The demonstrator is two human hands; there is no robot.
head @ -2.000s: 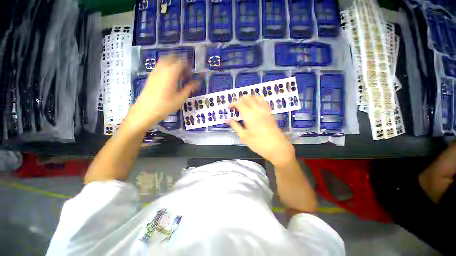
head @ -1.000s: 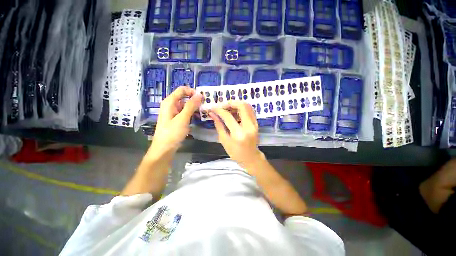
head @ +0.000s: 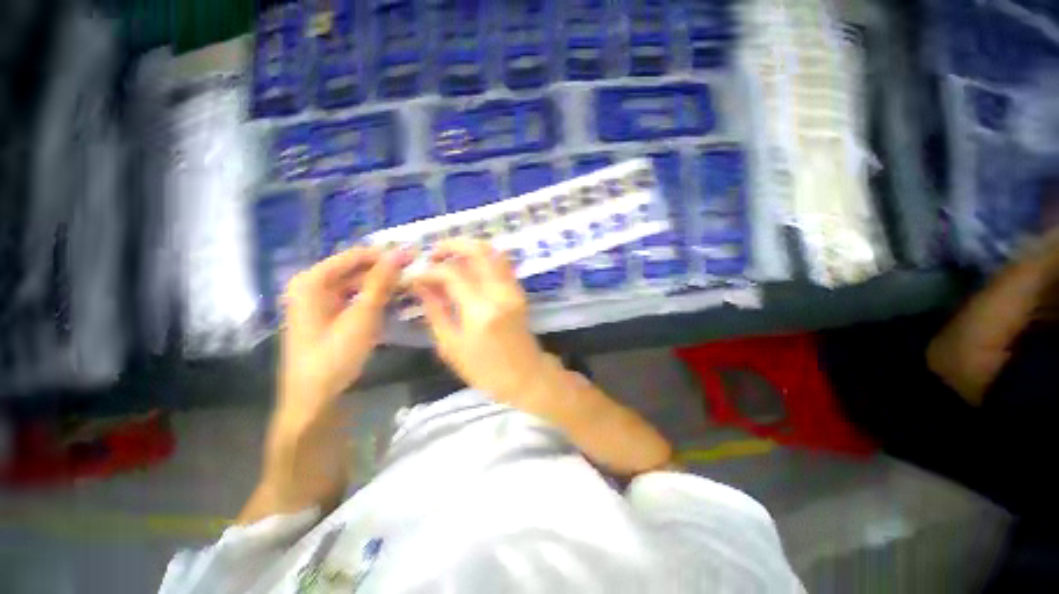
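A white sticker sheet (head: 581,221) with two rows of small dark shapes lies slanted over the lower row of blue phone housings (head: 473,192) in the blister tray (head: 569,113). My right hand (head: 478,311) grips the sheet near its left end. My left hand (head: 337,319) is at the same end, its thumb and fingers close together and almost touching my right fingertips. The frame is blurred, so whether my left fingers hold a sticker or the sheet cannot be told. Pale ring outlines show on two sideways housings.
White spare sheets (head: 217,209) lie left of the tray, with stacked trays (head: 70,221) beyond them. Another pile of pale sheets (head: 813,151) lies at the right. Red stools (head: 772,389) stand below the bench. Another person's arm (head: 999,319) is at the right edge.
The whole view has shifted and tilted. Since two seconds ago, my left hand has come from above the tray's left side to the sheet's left end, and my right hand has slid to that end too.
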